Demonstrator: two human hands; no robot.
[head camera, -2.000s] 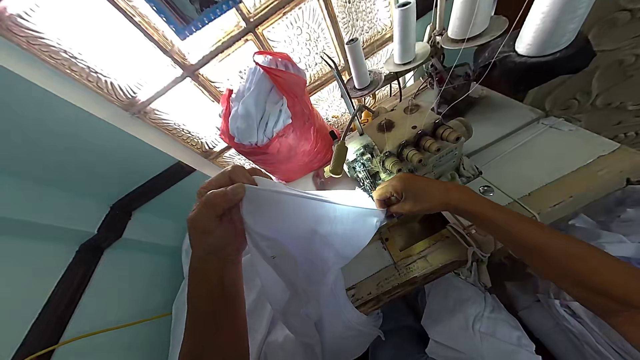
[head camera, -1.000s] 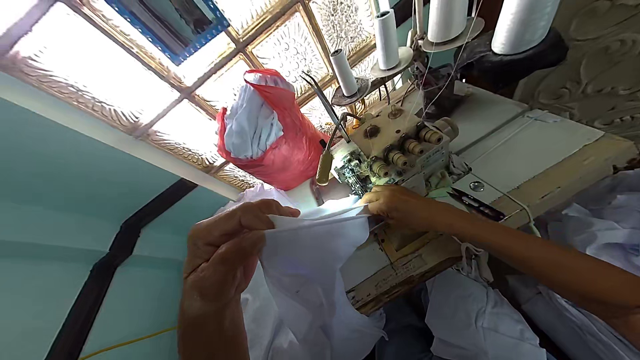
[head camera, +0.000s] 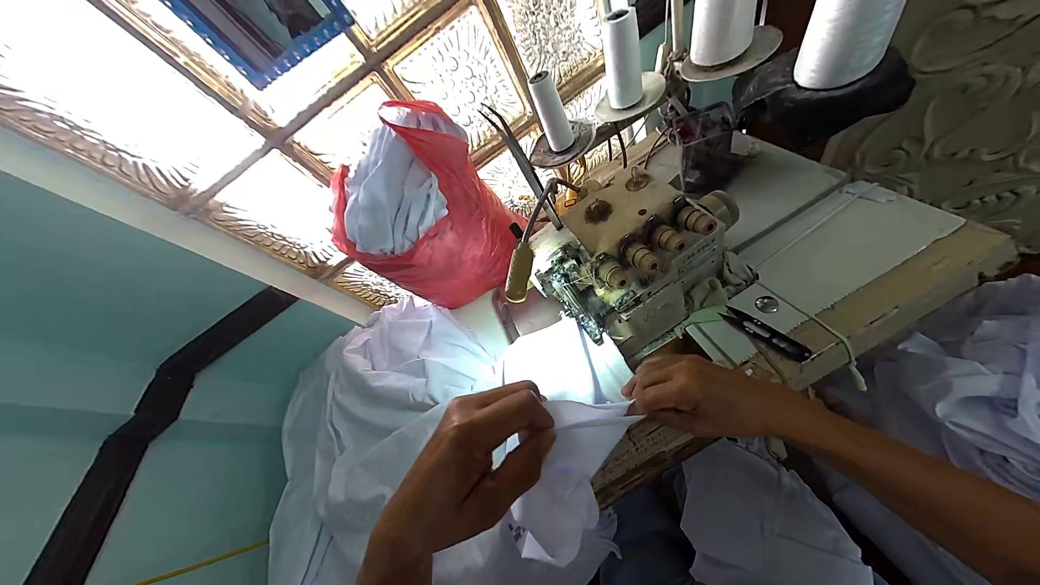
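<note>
White fabric (head camera: 569, 439) is stretched between my two hands in front of an overlock sewing machine (head camera: 642, 252). My left hand (head camera: 487, 463) pinches the cloth between thumb and fingers, below and left of the needle area. My right hand (head camera: 691, 394) pinches the cloth's right end by the table's front edge, just below the machine. Part of the fabric lies brightly lit beside the presser area, and whether it is under the foot cannot be told. More white cloth (head camera: 366, 406) is bunched to the left.
A red plastic bag (head camera: 479, 236) of pale cloth stands behind the machine. Thread snips (head camera: 764, 333) lie on the white sewing table (head camera: 861, 252). Thread cones (head camera: 621, 57) stand at the back. White cloth (head camera: 975, 382) is heaped at right, and a wall is at left.
My left hand has moved down and toward my right hand, and the cloth span between them is shorter. More white cloth now shows at the machine's left. The snips came into sight one second ago.
</note>
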